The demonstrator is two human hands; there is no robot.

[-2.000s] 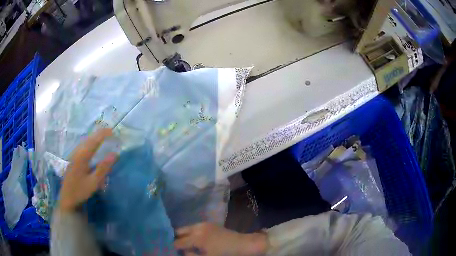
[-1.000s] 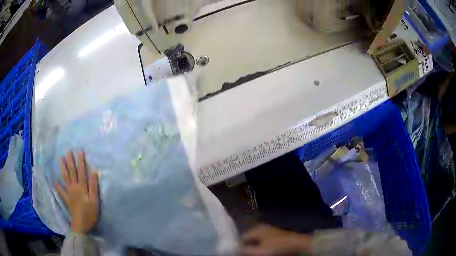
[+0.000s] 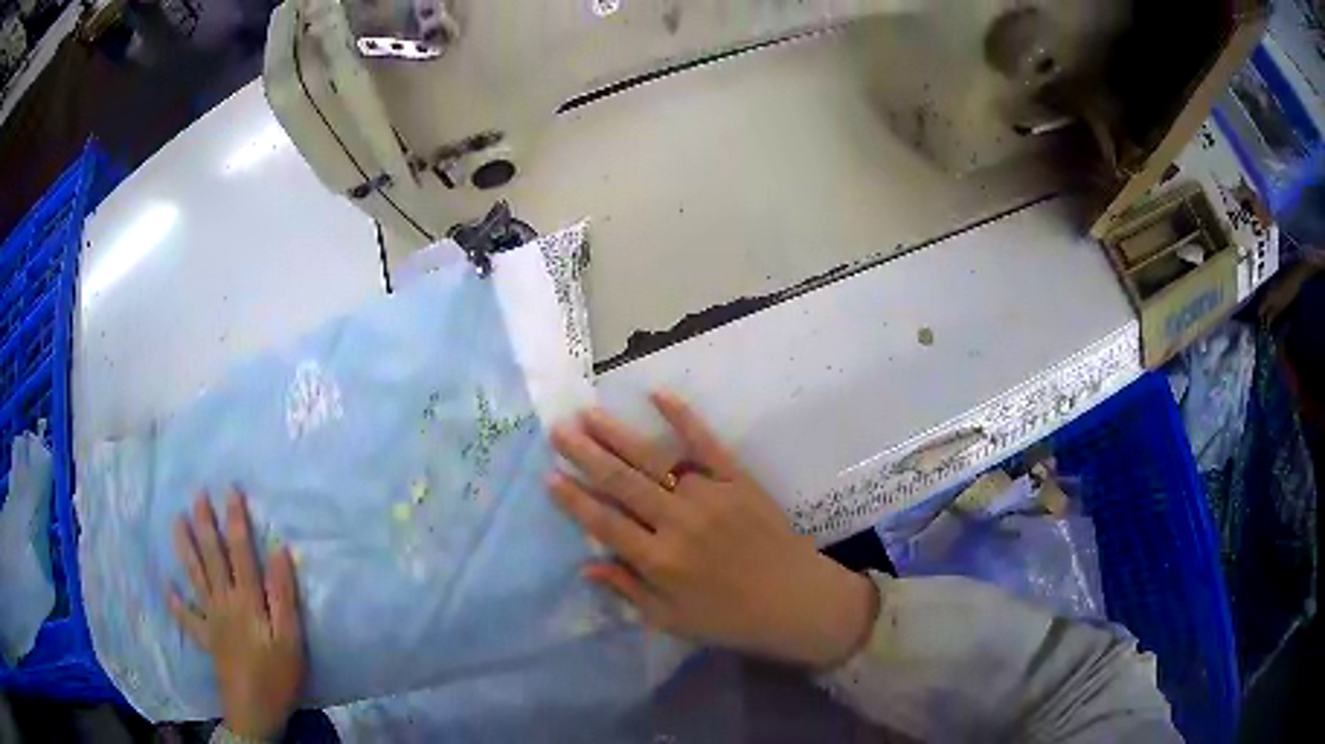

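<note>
A pale blue floral fabric panel (image 3: 363,480) lies over the left part of the white table, its far edge at the needle area (image 3: 491,236) of the cream sewing machine (image 3: 698,175). A white strip with a patterned border (image 3: 570,298) runs along the panel's right edge. My left hand (image 3: 244,618) lies flat on the panel at the lower left, fingers spread. My right hand (image 3: 698,538), with a ring, rests on the white strip and the panel's right edge, fingers apart. Neither hand grips anything.
A blue slatted crate (image 3: 44,378) stands at the left with pale cloth on it. A blue bin (image 3: 1163,538) with plastic and scraps is at the lower right. A tan accessory box (image 3: 1174,269) sits at the table's right end. A printed measuring tape (image 3: 1003,429) runs along the front edge.
My right hand has moved up from below the table edge onto the panel's right edge. The patterned border now shows beside the needle area. My left hand stays flat on the cloth.
</note>
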